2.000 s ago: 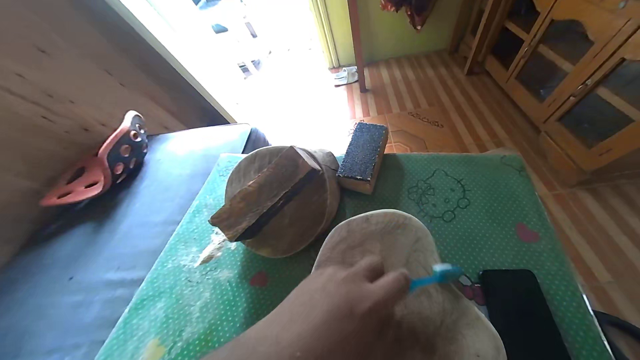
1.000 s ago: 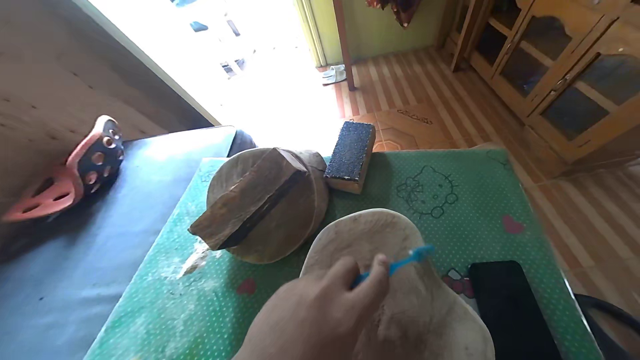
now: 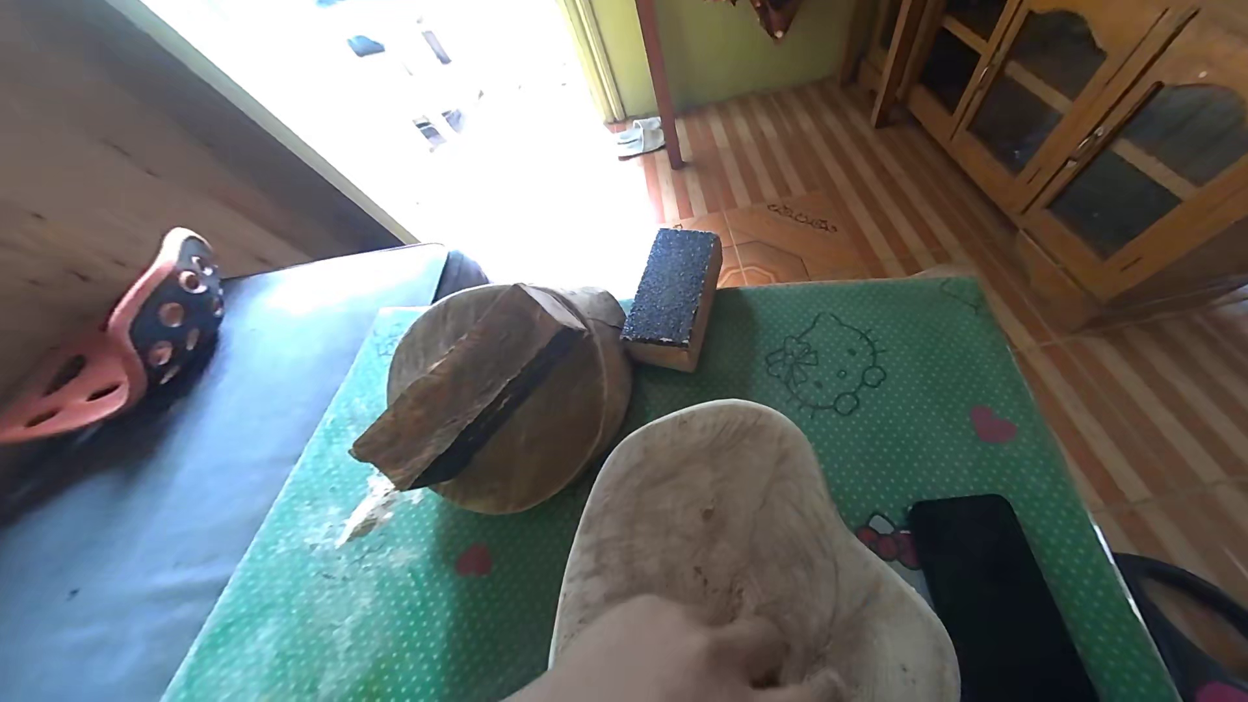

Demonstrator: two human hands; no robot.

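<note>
A pale, curved piece of carved wood [image 3: 717, 507] lies on a table with a green dotted cover [image 3: 916, 419]. My right hand [image 3: 673, 653] rests low over its surface, blurred, with fingers bent; whether it holds anything is hidden. My left hand is out of the frame. Behind and left of the carved wood stands a round wooden block [image 3: 546, 429], and a rough wedge-shaped wood piece [image 3: 468, 380] lies across its top. A sanding block with a dark gritty top [image 3: 673, 288] touches or nearly touches the round block's right side.
A black smartphone [image 3: 999, 595] lies right of the carved wood. Light dust and a pale wood scrap [image 3: 369, 512] are on the cover's left side. A blue padded surface [image 3: 283, 331] adjoins the table, with an orange perforated object [image 3: 127, 351] on it. Glass-door cabinets [image 3: 1082, 127] stand beyond.
My right hand has moved down toward the near end of the carved wood. The blue toothbrush seen in it in the earlier frames is no longer visible.
</note>
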